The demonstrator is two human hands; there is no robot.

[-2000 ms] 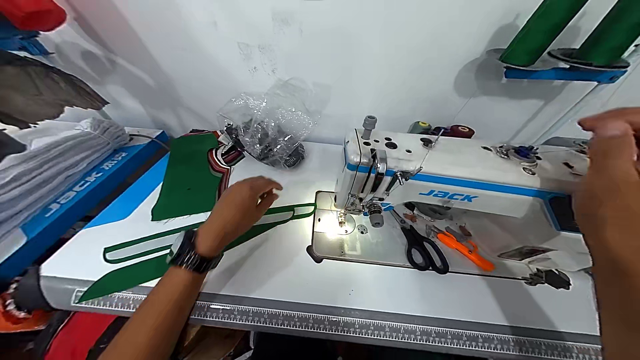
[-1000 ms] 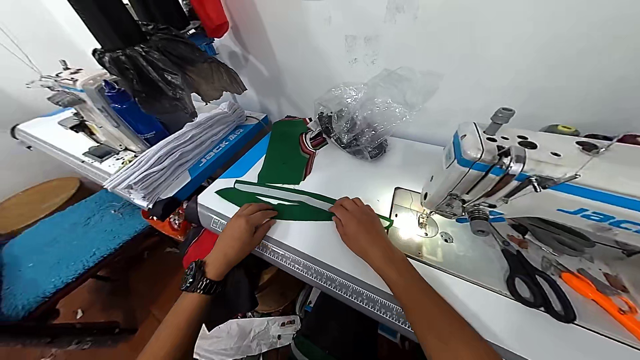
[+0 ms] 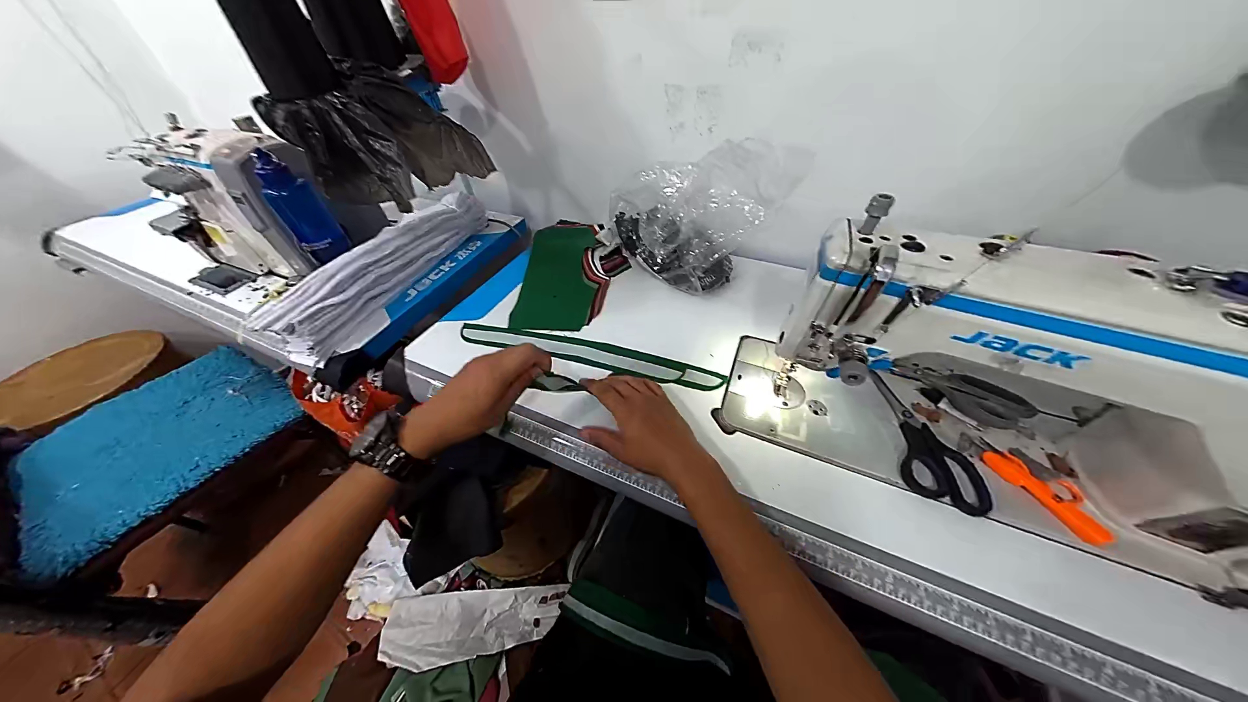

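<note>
A green fabric strip with a pale inner layer [image 3: 604,357] lies on the white sewing table, its right end beside the needle plate of a Jack sewing machine [image 3: 1014,327]. My left hand [image 3: 483,395], with a dark watch on its wrist, pinches a green fabric piece [image 3: 558,382] near the table's front edge. My right hand [image 3: 643,419] rests its fingertips at the right end of that piece, beside the strip's lower edge; whether it grips is unclear. Behind the strip are a green fabric panel [image 3: 554,283] and a striped knit piece [image 3: 606,271].
Black-handled scissors [image 3: 941,468] and an orange-handled tool [image 3: 1048,495] lie on the machine bed. A clear plastic bag [image 3: 697,214] with dark contents sits by the wall. At left are stacked white fabric [image 3: 375,273], a second sewing machine [image 3: 244,195] and a blue fluffy seat cover [image 3: 146,448].
The right hand, raised at the far right two seconds ago, is now at the fabric. Since one second ago, the green layers have come apart, with one piece drawn toward the front edge.
</note>
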